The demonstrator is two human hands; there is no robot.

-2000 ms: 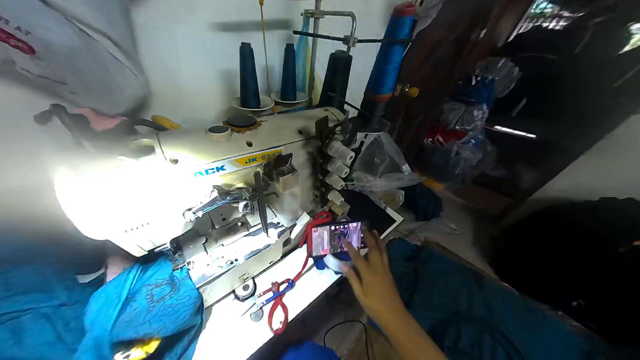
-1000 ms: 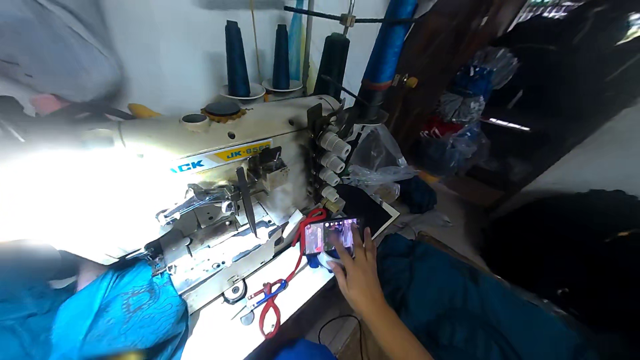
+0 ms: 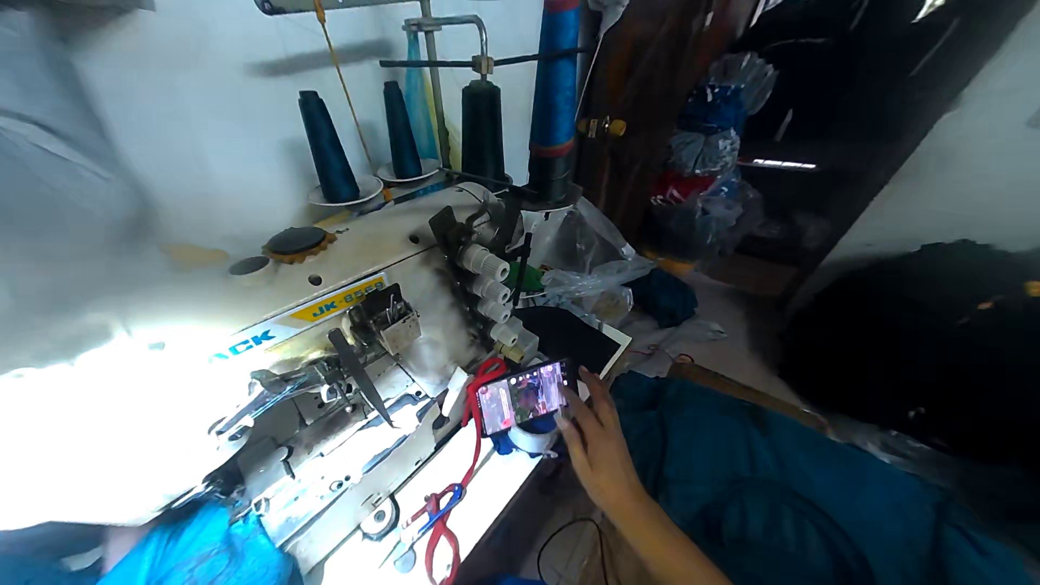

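Note:
My right hand reaches in from the lower right, its fingers apart and the tips at the right end of a lit smartphone. The phone leans beside the white industrial sewing machine, above a white roll. A red cord runs down from beside the phone to small blue-handled thread snips on the bright worktop. Bright blue cloth lies at the machine's lower left. A skin-toned patch next to it may be part of my left hand, but glare and cloth hide its shape.
Dark thread cones and a tall blue cone stand behind the machine. Clear plastic bags lie to its right. Dark teal cloth spreads at the lower right, with a black heap beyond. A black cable hangs below the worktop.
The view has shifted slightly. My right hand stays at the phone's right end, with its fingers in a somewhat different pose over the screen.

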